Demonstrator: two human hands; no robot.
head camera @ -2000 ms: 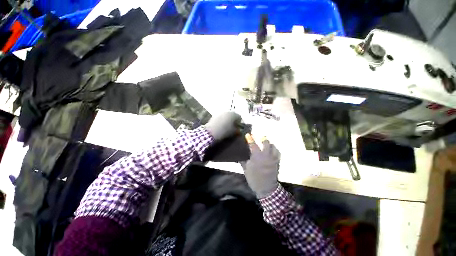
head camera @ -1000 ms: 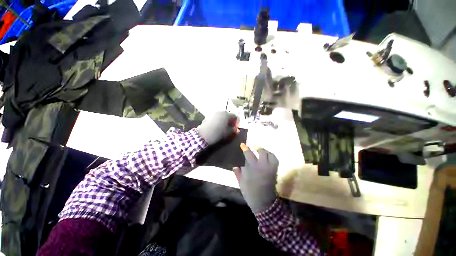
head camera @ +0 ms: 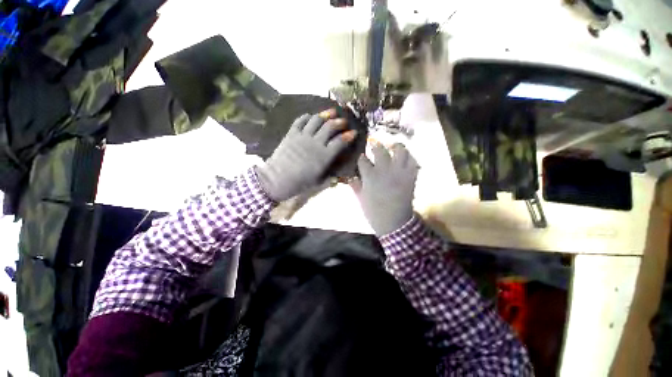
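A black panel (head camera: 289, 120) lies at the presser foot and needle (head camera: 366, 110), joined to the strip of black and camouflage pieces (head camera: 239, 96) that trails left. My left hand (head camera: 306, 154), in a grey glove with bare fingertips, lies spread flat on the black panel, left of the needle. My right hand (head camera: 387, 182), gloved the same, has its fingertips at the panel's right edge just below the needle. Whether it pinches the cloth cannot be told.
The sewing machine's dark front panel (head camera: 553, 92) is at right. Below it lie camouflage and black pieces (head camera: 508, 154), a thin metal item (head camera: 536, 213) and a flat black rectangle (head camera: 587, 181). A dark fabric heap (head camera: 63, 88) covers the left side.
The view has tilted down. My left hand has opened from a closed hold at the panel's edge and now lies flat on it. The black panel has moved closer under the needle area.
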